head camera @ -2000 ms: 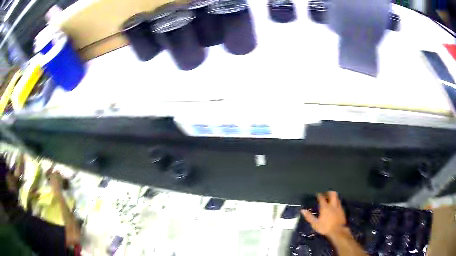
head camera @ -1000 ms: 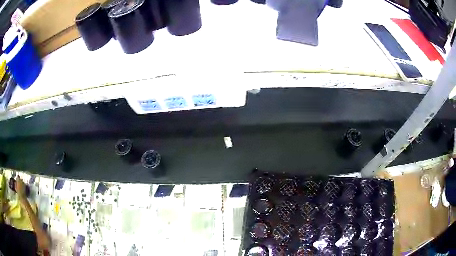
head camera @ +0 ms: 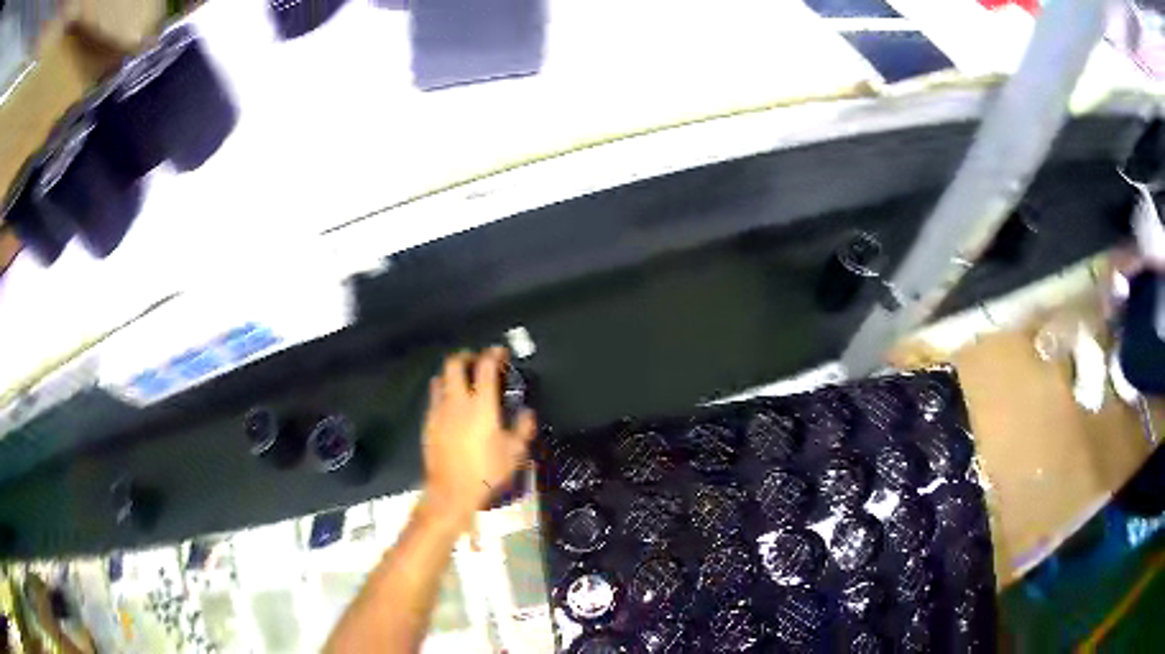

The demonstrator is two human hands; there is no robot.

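Observation:
My left hand [head camera: 475, 434] reaches in from the bottom, palm down, over the belt's near edge. Its fingers and thumb are around a black cylindrical part [head camera: 515, 387], which shows at their right side and is partly hidden. A large glossy black blister tray [head camera: 779, 524] lies to the right of the hand, with rows of round pockets. Many pockets look filled with dark round parts, though glare blurs this. My right hand is not in view.
The dark conveyor belt [head camera: 639, 339] crosses behind the tray, with black cups [head camera: 332, 441] at left and one [head camera: 861, 253] at right. A grey post [head camera: 977, 192] stands at right. Brown cardboard [head camera: 1035, 434] lies beside the tray. A person's dark sleeve shows at the right edge.
The view has swung right and tilted. My right hand, over the tray two seconds ago, is gone. My left hand has come in over the belt with a part beside the small white piece.

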